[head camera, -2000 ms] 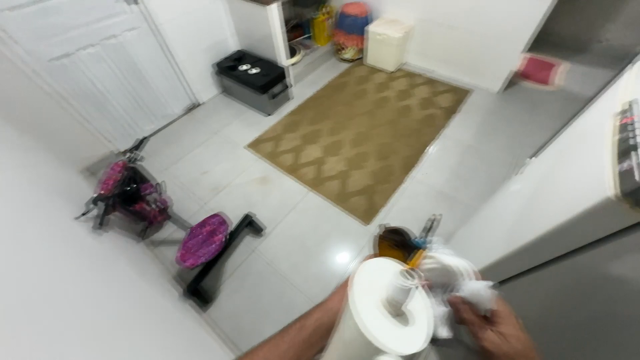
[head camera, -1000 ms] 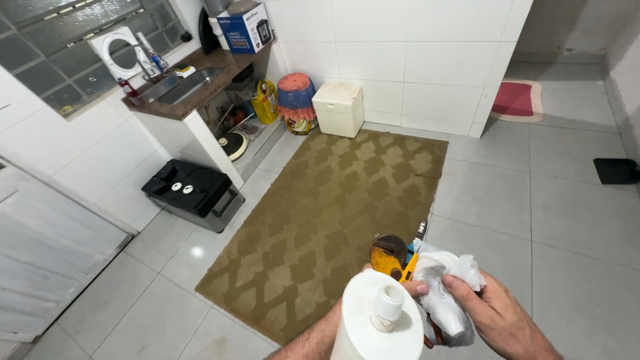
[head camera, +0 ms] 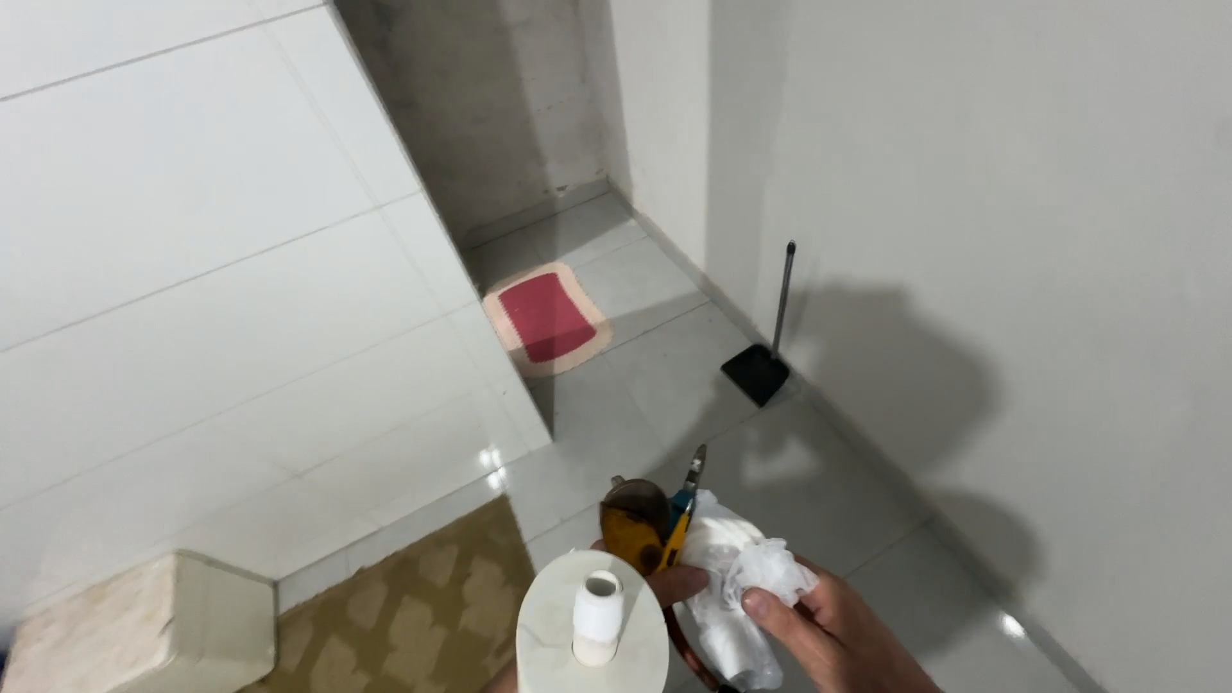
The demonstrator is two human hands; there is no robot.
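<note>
My right hand (head camera: 833,630) pinches a crumpled white plastic bag (head camera: 736,587) at the lower centre. Beside it, my left hand (head camera: 679,584) is mostly hidden behind a white cylinder with a short tube end (head camera: 592,635); its fingers show by a yellow-handled tool (head camera: 679,529). A round dark and yellow tool, perhaps a tape measure (head camera: 632,527), is held in the same cluster. A metal-tipped tool (head camera: 697,467) sticks up there, and a dark reddish curved handle runs below, beside the bag.
A black dustpan (head camera: 757,373) with an upright handle stands at the right wall. Ahead lies a red and cream mat (head camera: 549,318) past the white tiled wall's edge (head camera: 481,318). A brown patterned rug (head camera: 414,616) and a whitish bin (head camera: 144,626) are at lower left.
The view has swung right, from the sink and rug towards the passage and dustpan. My hands still carry the cylinder, tools and bag.
</note>
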